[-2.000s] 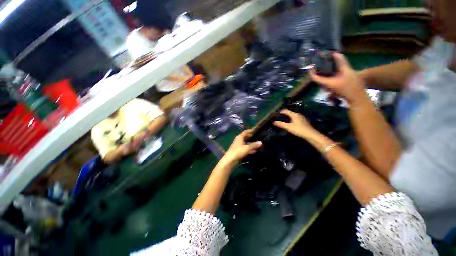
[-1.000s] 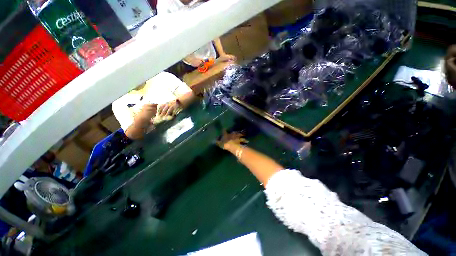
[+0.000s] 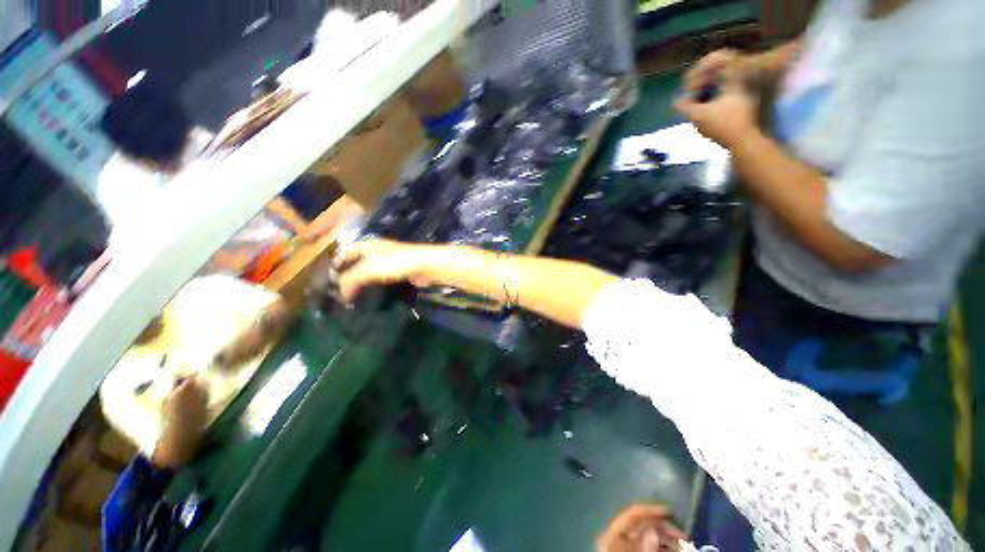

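Observation:
My right hand (image 3: 373, 267) is stretched far across the bench at the near left end of the bagged adapters (image 3: 475, 178). Its fingers are curled beside dark items and shiny plastic; blur hides whether it grips any. The bagged adapters lie heaped on a raised board with a yellowish edge (image 3: 572, 183). Loose black adapters (image 3: 664, 232) lie right of that edge, and more dark, blurred pieces (image 3: 518, 377) lie on the green bench below my forearm. My left hand (image 3: 642, 530) is cut off by the bottom edge, fingers bent; its grip is unclear.
A co-worker in a light shirt (image 3: 907, 151) stands at right, hands holding a small dark item, near white paper (image 3: 670, 146). Another person in a yellow top (image 3: 189, 356) sits across the bench, by a white sheet (image 3: 275, 394). A white shelf edge (image 3: 227, 183) crosses the upper left.
The view has turned. My right hand has moved from over the bare bench to the end of the bagged heap. My left hand has come into view at the bottom.

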